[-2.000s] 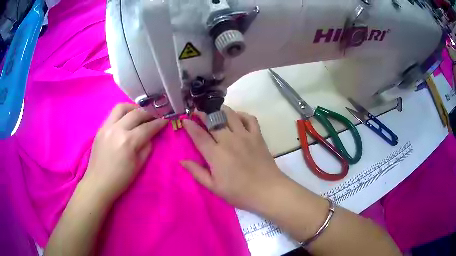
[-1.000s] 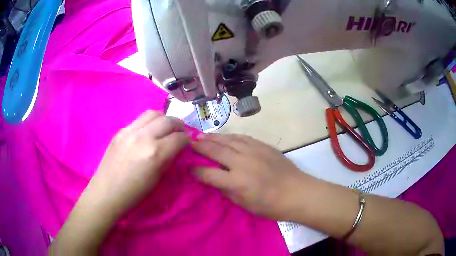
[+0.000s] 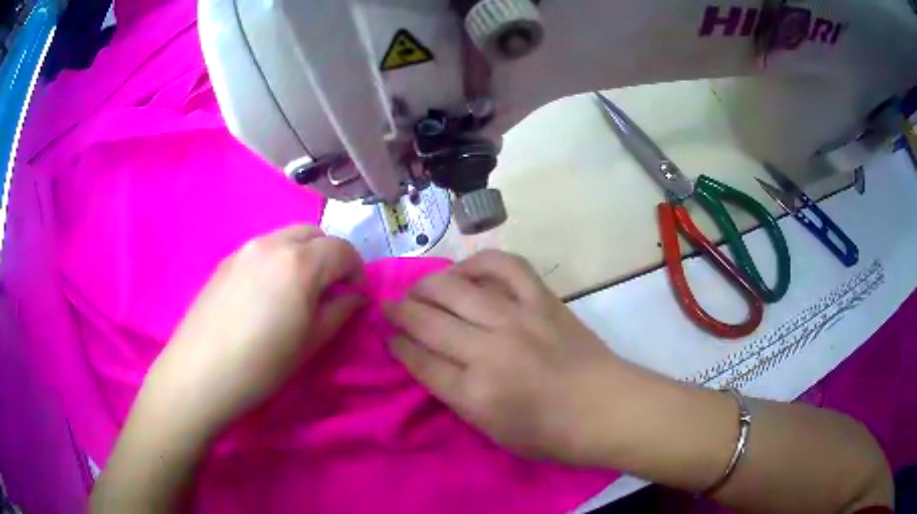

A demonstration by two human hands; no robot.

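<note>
A large bright pink fabric panel (image 3: 151,211) covers the left and front of the table. My left hand (image 3: 277,306) pinches its edge with bent fingers, the fingertips partly hidden. My right hand (image 3: 493,346) is close beside it, fingertips pressed on the same fabric, a thin bracelet at the wrist. The held edge lies just in front of the needle plate (image 3: 420,223), which shows bare under the presser foot area. The cream-white sewing machine (image 3: 292,90) stands behind my hands.
Shears (image 3: 676,181) with one red and one green handle lie on the machine bed's right. Blue-handled thread snips (image 3: 819,226) lie right of them. A ruler scale (image 3: 794,336) is printed near the front edge. Part of a blue lamp (image 3: 28,70) shows upper left.
Both hands have drawn the pink fabric from under the presser foot towards me, uncovering the needle plate. The fabric edge has since spread between my hands. The view has shifted.
</note>
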